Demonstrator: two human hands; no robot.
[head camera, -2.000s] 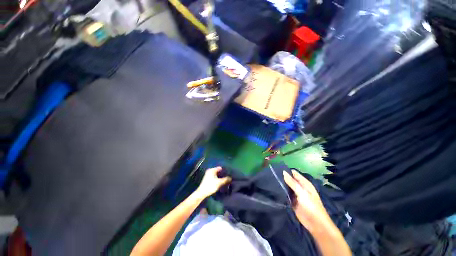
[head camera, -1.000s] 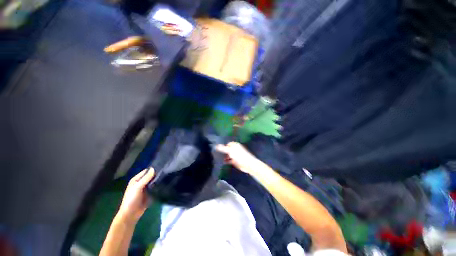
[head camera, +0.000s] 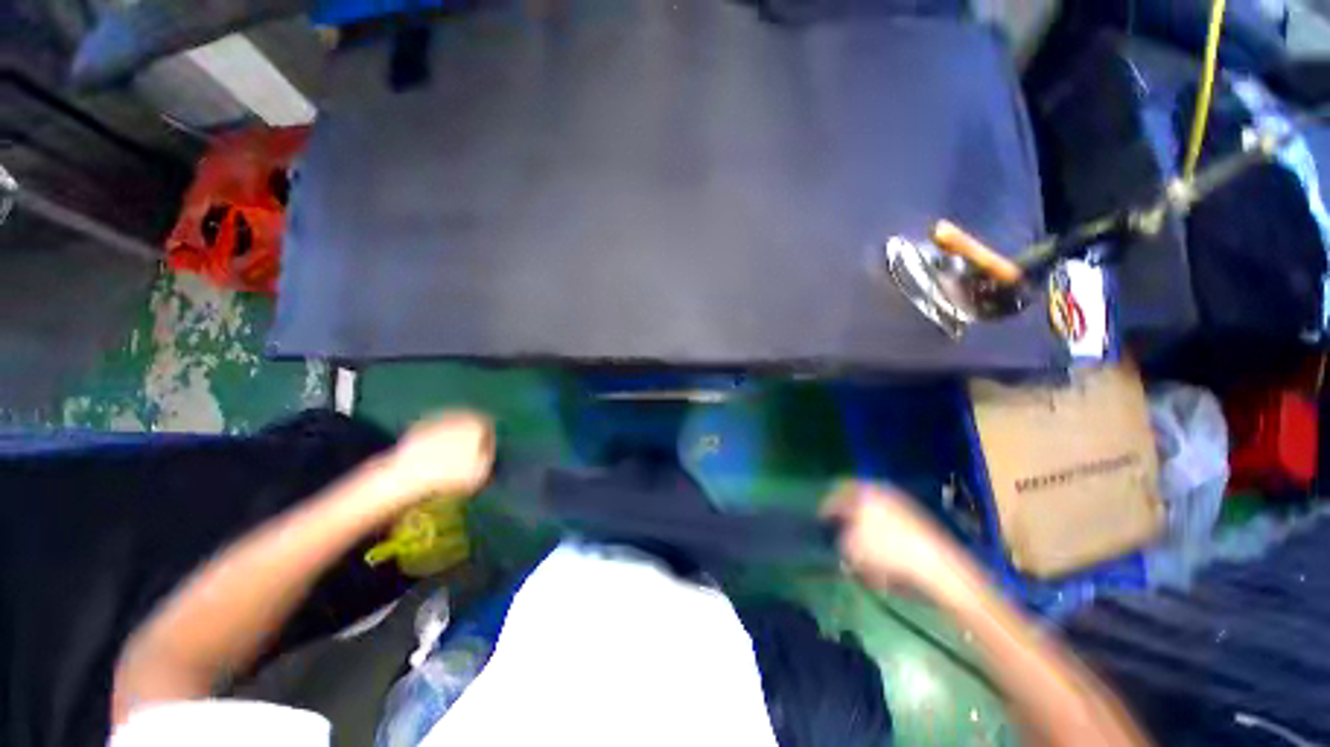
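Note:
Dark trousers (head camera: 656, 496) are stretched by the waistband between my two hands, low in front of my body. My left hand (head camera: 445, 453) is closed on the left end of the band. My right hand (head camera: 872, 528) is closed on the right end. Both hands and the cloth are blurred, and the lower part of the trousers is hard to make out. The steam iron (head camera: 955, 277), with its tan-orange handle, rests at the right side of the grey ironing table (head camera: 642, 190).
A cardboard box (head camera: 1072, 467) sits on a blue crate right of the table. A yellow hose (head camera: 1205, 88) rises at the upper right. A red-orange bag (head camera: 234, 212) lies on the floor at left. Dark cloth (head camera: 131, 540) lies at left, with more at right.
The view has swung from the right-hand piles to face the table. My hands have moved apart, pulling the dark waistband, which was open between them, into a straight band.

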